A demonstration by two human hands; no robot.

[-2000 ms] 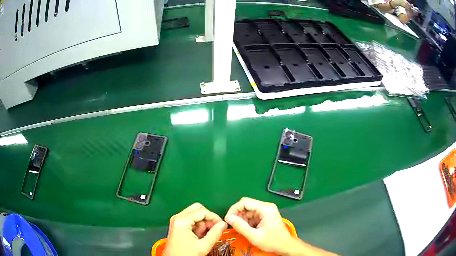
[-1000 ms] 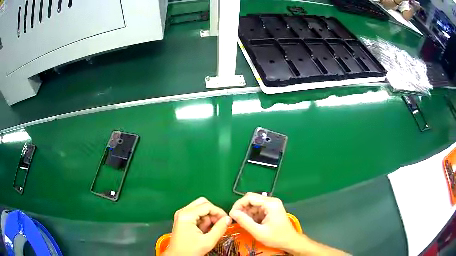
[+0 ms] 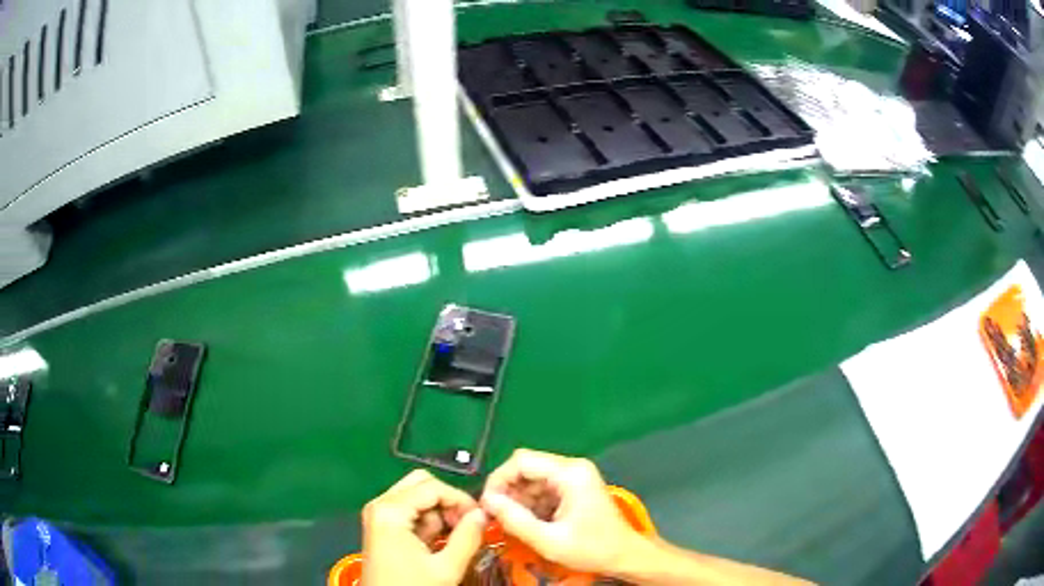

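Observation:
My left hand [image 3: 421, 533] and my right hand [image 3: 552, 515] are bare and meet fingertip to fingertip over the orange parts bin [image 3: 632, 506] at the bottom middle. Each hand has thumb and forefinger pinched together. Whatever is between the fingertips is too small or hidden to make out. The bin holds a heap of small dark parts [image 3: 490, 565], partly covered by my hands. A black phone middle frame [image 3: 493, 389] lies on the green conveyor belt [image 3: 641, 343] just beyond my hands, touched by neither.
More phone frames lie at left [image 3: 172, 395] and right [image 3: 872, 223]. Beyond the belt are a black blister tray [image 3: 641, 103], clear plastic wrap [image 3: 853, 115], a white post [image 3: 435, 103] and a machine housing [image 3: 137, 103]. A blue ring [image 3: 52, 555] and white sheet [image 3: 916, 424] flank the bench.
The phone frames on the belt have shifted left in the picture, and the view has turned somewhat to the right. My hands keep the same fingertip-to-fingertip pose over the bin.

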